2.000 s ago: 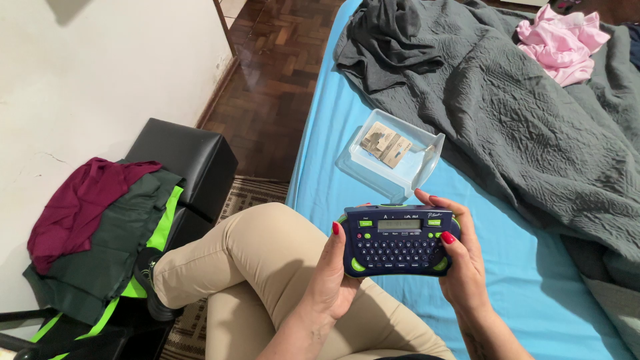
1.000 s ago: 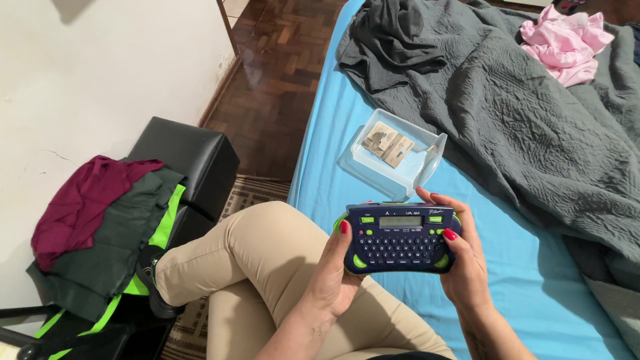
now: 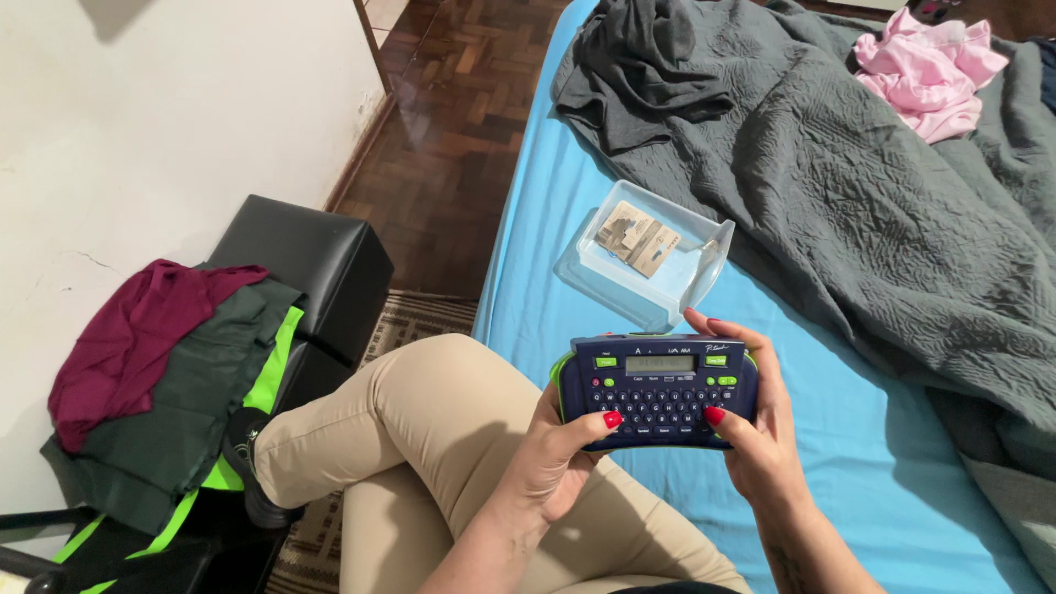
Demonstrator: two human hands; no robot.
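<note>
Both my hands hold a dark blue and green P-touch label maker (image 3: pixel 657 392) over my lap, its keyboard and small display facing up. My left hand (image 3: pixel 561 450) grips its left end, the thumb over the lower left keys. At the right end is my right hand (image 3: pixel 755 421), with its thumb on the lower right keys and its fingers behind the case. Just beyond the label maker, a clear plastic container (image 3: pixel 693 285) lies on the bed, and a printed card package (image 3: pixel 637 239) is inside it.
A blue sheet (image 3: pixel 833 429) covers the bed, with a grey quilt (image 3: pixel 866 214) and pink cloth (image 3: pixel 931 74) on it. At left, maroon cloth (image 3: pixel 140 346) and dark green cloth (image 3: pixel 198 396) lie over black padded seating (image 3: pixel 297 256) beside the wall.
My left thumb has moved down from the upper left of the label maker to its lower left keys. My right thumb has also moved down, to the lower right keys.
</note>
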